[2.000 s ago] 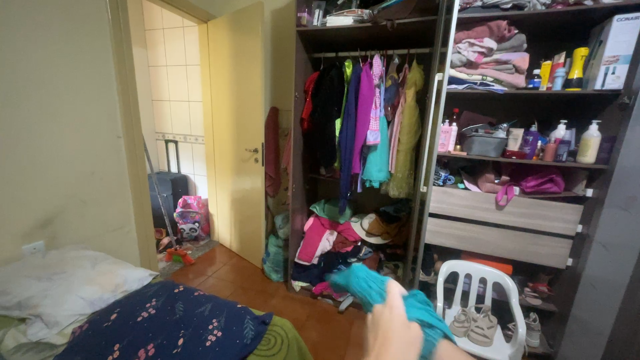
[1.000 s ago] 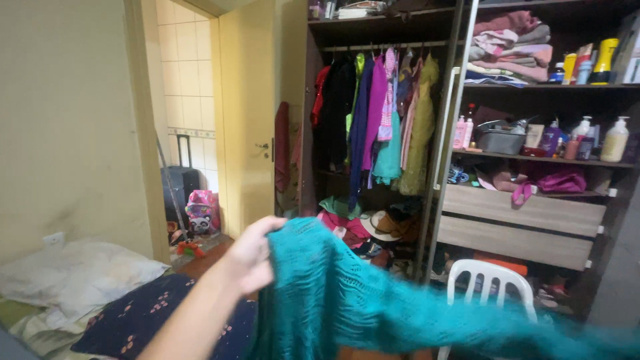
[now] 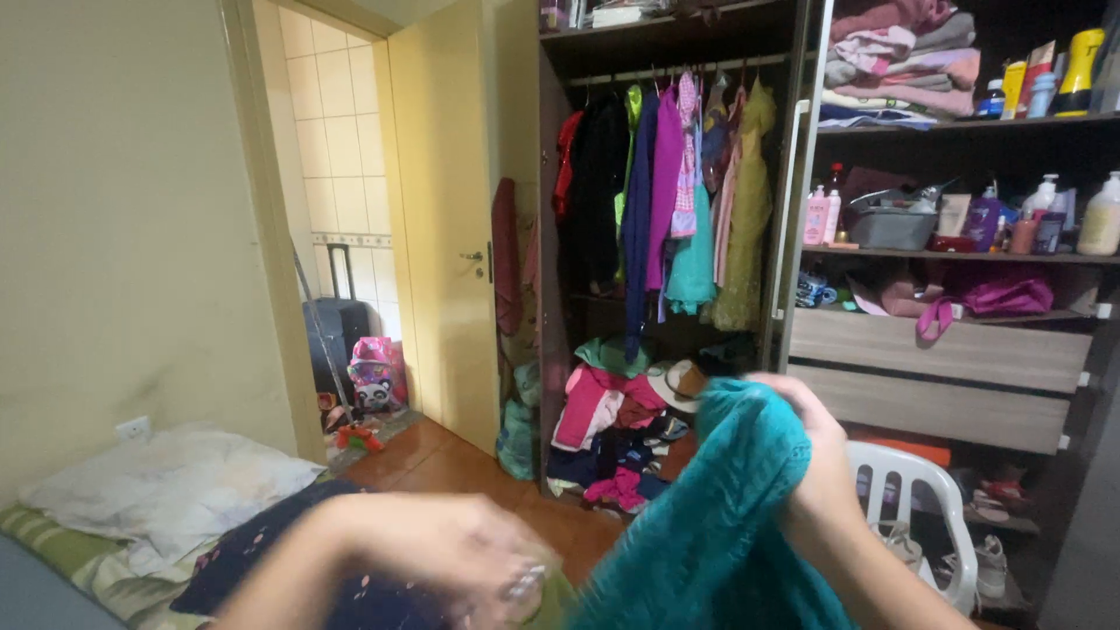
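Note:
A teal knitted garment hangs in front of me, its upper end bunched in my right hand, whose fingers are closed on the cloth and partly hidden by it. My left hand is motion-blurred, left of the garment and over the bed; its fingers are bent downward, and whether they touch any cloth is unclear. The lower part of the garment runs out of view at the bottom edge.
Ahead, an open wardrobe holds hanging clothes and a heap of clothes. A white plastic chair bearing shoes stands at right. At lower left is a bed with a white pillow. A yellow door stands open.
The teal garment, stretched across the lower view from my left hand one second ago, now hangs from my right hand. My left hand is lower and apart from the garment's top.

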